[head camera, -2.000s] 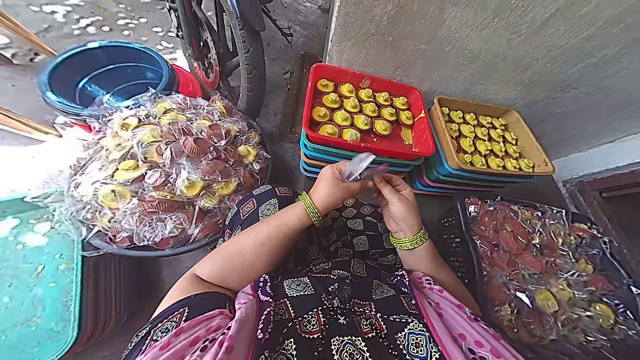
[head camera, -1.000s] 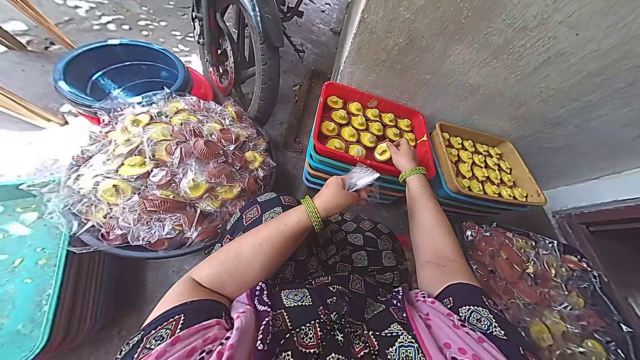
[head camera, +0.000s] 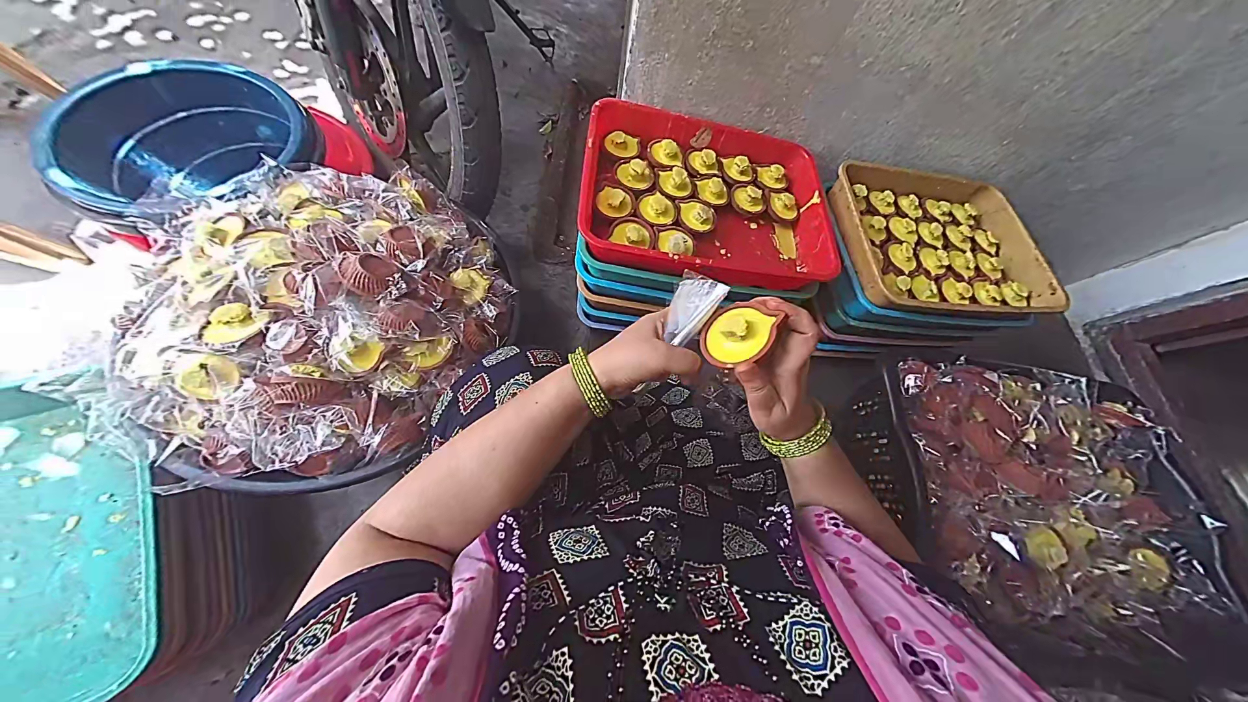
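My left hand (head camera: 648, 353) grips a bundle of clear plastic bags (head camera: 694, 307) between thumb and fingers. Close beside it, my right hand (head camera: 780, 366) holds a clay diya lamp filled with yellow wax (head camera: 738, 336), its face toward me and its rim near the bags. Just beyond both hands is a red plastic tray (head camera: 751, 258) bearing rows of similar yellow-filled lamps (head camera: 657, 209). A tan tray (head camera: 1038, 278) of more lamps stands to its right. The undersides of my fingers are partly hidden.
At the left, bagged lamps (head camera: 366, 273) heap over a dark round tub (head camera: 283, 483), near a blue tub (head camera: 73, 180) and a motorcycle wheel (head camera: 473, 107). A teal tray (head camera: 146, 585) tops a stack at lower left. More bagged lamps (head camera: 1014, 458) lie in a dark crate at right.
My right hand reached to the red tray one second ago and is now back beside my left hand, holding a lamp. The left hand still holds the bags.
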